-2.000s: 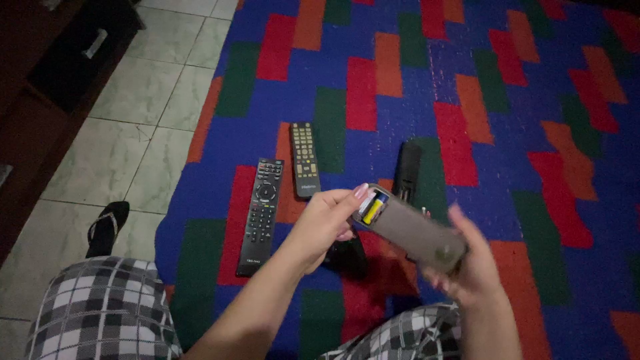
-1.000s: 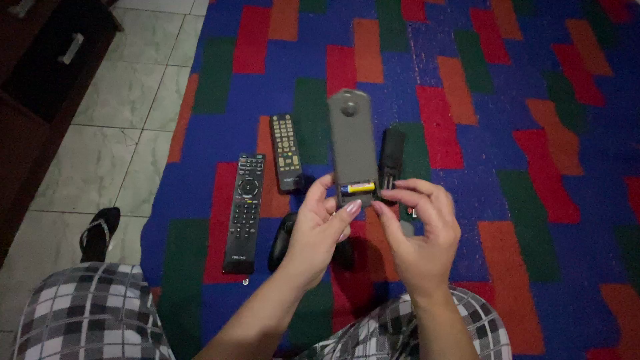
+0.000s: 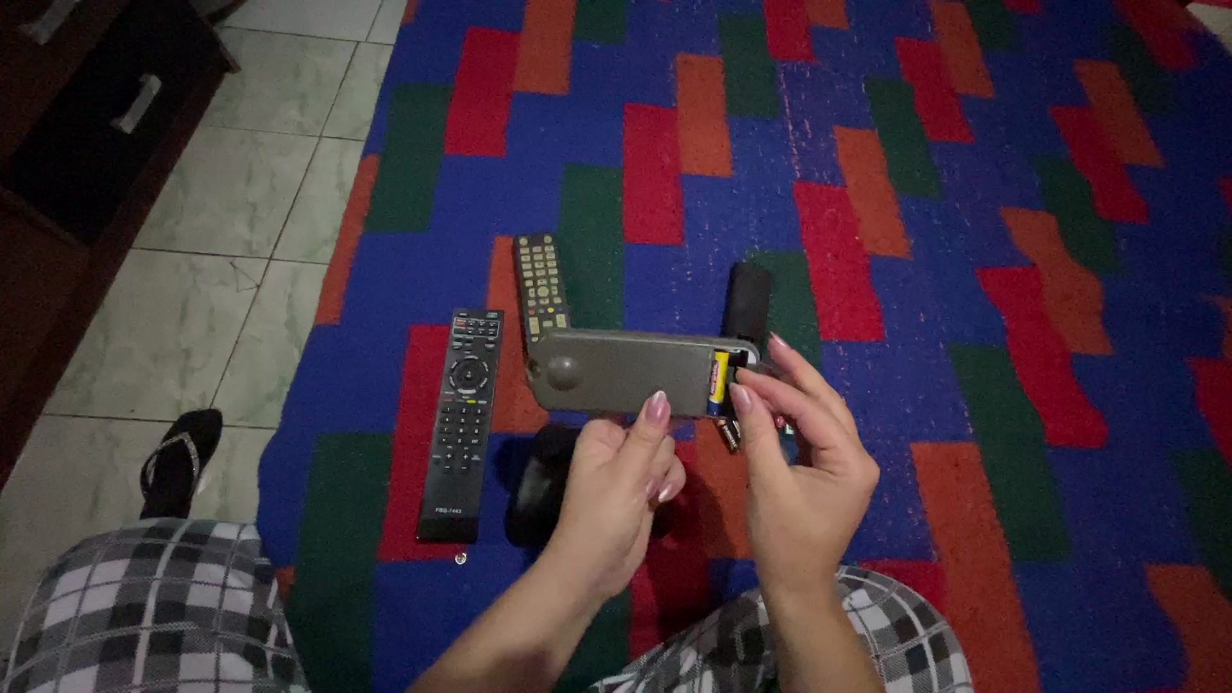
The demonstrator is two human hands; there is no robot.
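My left hand (image 3: 616, 491) grips the lower edge of a grey remote control (image 3: 630, 373), which lies level, back side up, with its battery compartment at the right end. One yellow and blue battery (image 3: 718, 377) sits in that compartment. The thumb and forefinger of my right hand (image 3: 807, 452) are at the compartment's right end; whether they pinch something small there is hidden. Below the compartment, small batteries (image 3: 730, 435) show partly behind my right hand. A black remote control with light buttons (image 3: 542, 284) lies just past the grey one's left end.
A long black remote control (image 3: 460, 423) lies at the left, a small round metal thing (image 3: 460, 558) below it. A dark object (image 3: 541, 486) is partly behind my left hand, and a black object (image 3: 747, 300) lies beyond the compartment. A patchwork-patterned cover (image 3: 751, 144) lies under everything; drawers (image 3: 115, 125) stand at upper left.
The grey remote control has turned from upright, compartment toward me, to level with its compartment at the right. My right hand stays by the compartment; my left has moved along the casing.
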